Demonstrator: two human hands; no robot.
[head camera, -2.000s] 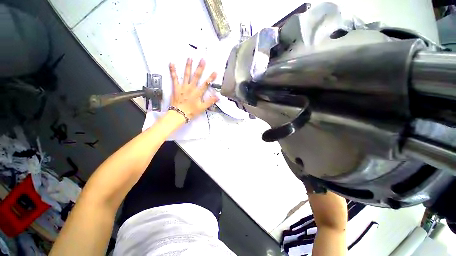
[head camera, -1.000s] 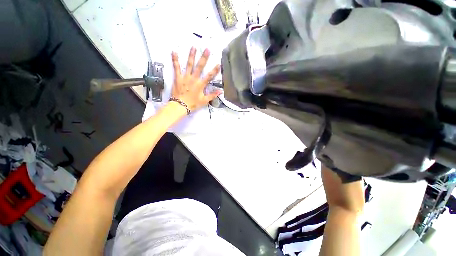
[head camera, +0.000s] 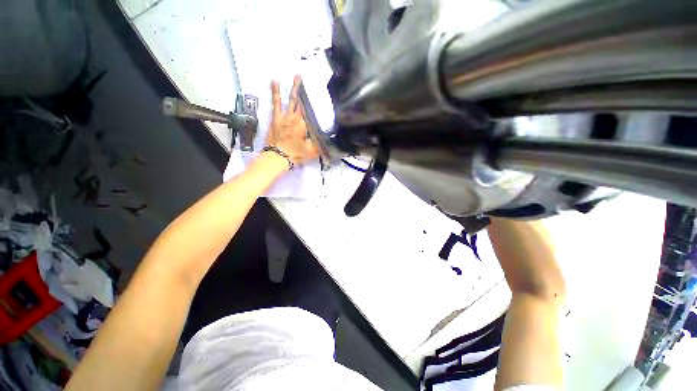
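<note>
The cutting machine (head camera: 428, 114), large and silver-grey with metal tubes, fills the upper right. Its upright reaches down close to my left hand, and a black curved lever hangs from it. My left hand (head camera: 289, 131) lies flat on the white paper marker (head camera: 264, 57), fingers spread, partly covered by the machine's upright. A cloth clamp (head camera: 247, 122) grips the lay edge left of my hand, its handle pointing out over the floor. My right forearm reaches up under the machine; the right hand is hidden behind the motor body.
Cut black-and-white strips (head camera: 466, 359) lie at the lower right of the white table (head camera: 351, 260). Small dark offcuts (head camera: 458, 246) lie by my right forearm. At the left are floor scraps and a red object (head camera: 27, 298). A shelf-like clutter (head camera: 672, 260) stands at the far right.
The machine has turned and shifted left in view, now covering part of my left hand. My left hand stays flat on the paper. Dark offcuts show more clearly beside my right forearm.
</note>
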